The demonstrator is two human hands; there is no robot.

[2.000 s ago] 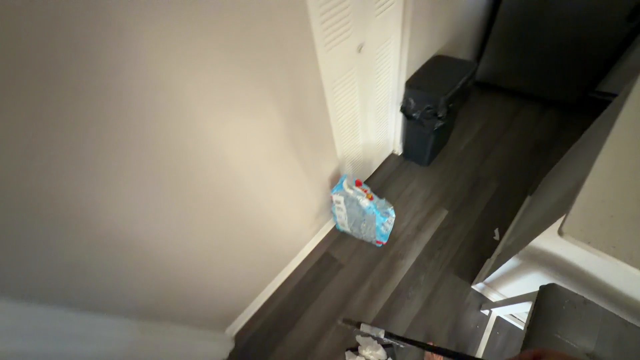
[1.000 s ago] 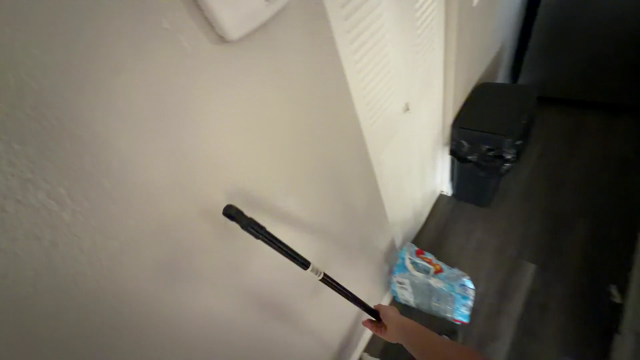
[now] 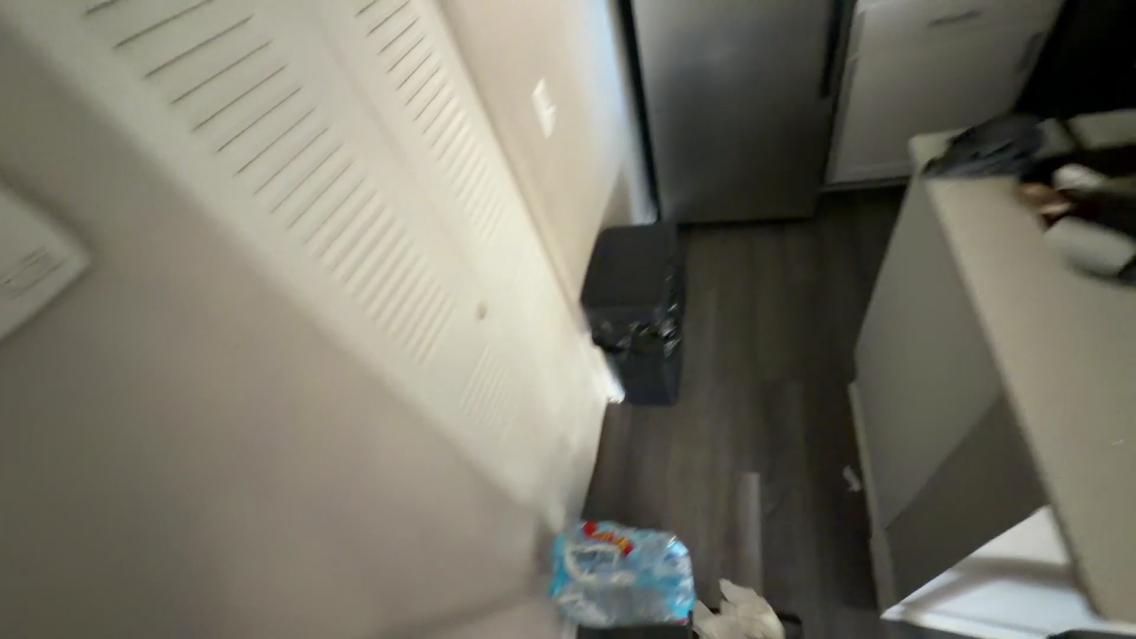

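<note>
Neither of my hands shows in the head view now, and the black pole is out of sight too. At the bottom, a blue and clear plastic package (image 3: 624, 575) with red lettering stands by the wall, its contents hard to make out. Just right of it lies a crumpled whitish piece, perhaps paper or cloth (image 3: 744, 614), cut off by the lower edge, with something dark beside it. Farther up, a black lidded trash bin (image 3: 632, 311) with a bag around its rim stands beside the louvered door.
White louvered doors (image 3: 399, 222) run along the left wall. A stainless steel refrigerator (image 3: 732, 106) stands beyond the bin. At right is a counter (image 3: 1012, 319) bearing dark and white items. A small white scrap (image 3: 852, 479) lies on the dark wood floor (image 3: 754, 417).
The hand holding a black pole against the wall side one second ago has gone out of view. The view has swung toward the refrigerator and counter.
</note>
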